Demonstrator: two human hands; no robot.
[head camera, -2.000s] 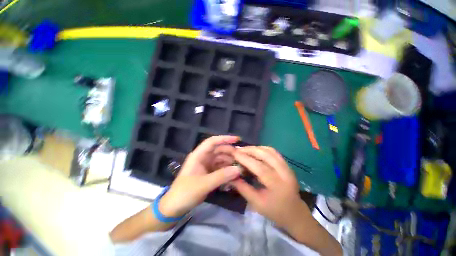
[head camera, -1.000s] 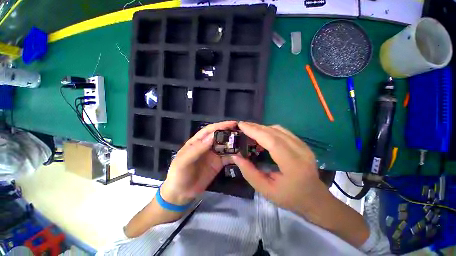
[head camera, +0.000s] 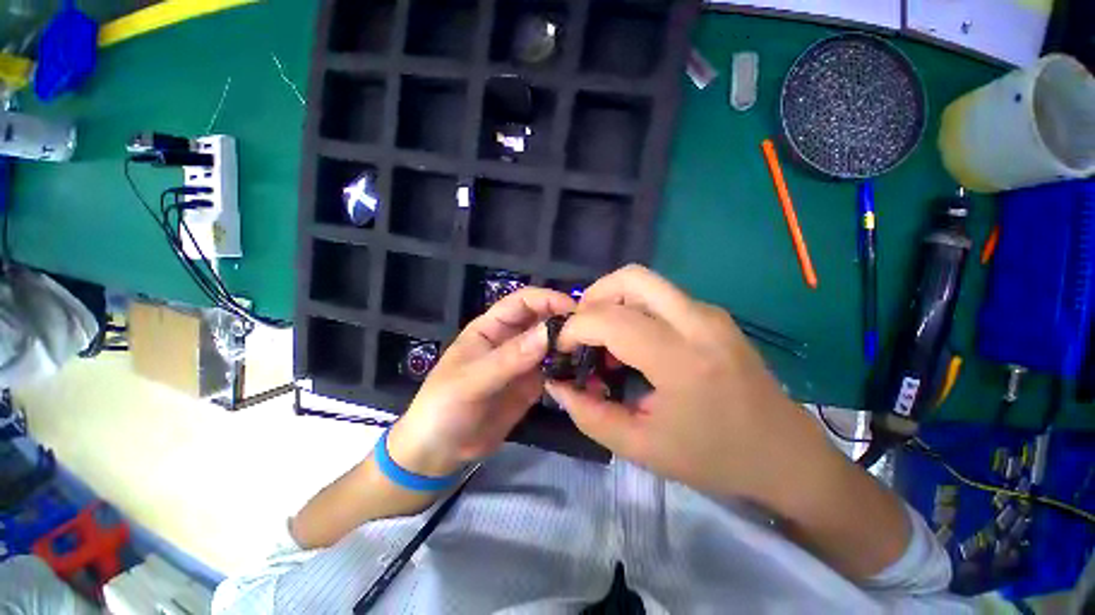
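A small dark square watch case (head camera: 564, 358) is held between both hands over the near edge of the black foam tray (head camera: 375, 245). My left hand (head camera: 474, 378), with a blue wristband, grips it from the left. My right hand (head camera: 678, 384) has its fingers at its right side and top. The case is tilted and mostly covered by fingers, so its inside is hard to make out. Several pockets of the tray hold small shiny or dark watch parts (head camera: 420, 358).
A round dish (head camera: 853, 106), white cup (head camera: 1021, 126), orange stick (head camera: 789, 214) and blue pen (head camera: 868, 270) lie right. A thick black tool (head camera: 931, 312) stands beyond them. Dark tweezers (head camera: 775, 336) lie by my right hand. A power strip (head camera: 211, 198) is left. A slim black tool (head camera: 414, 543) lies on my lap.
The view has shifted slightly. The case, whose light parts inside showed a second ago, is now turned and more covered. My right fingers have closed in over it.
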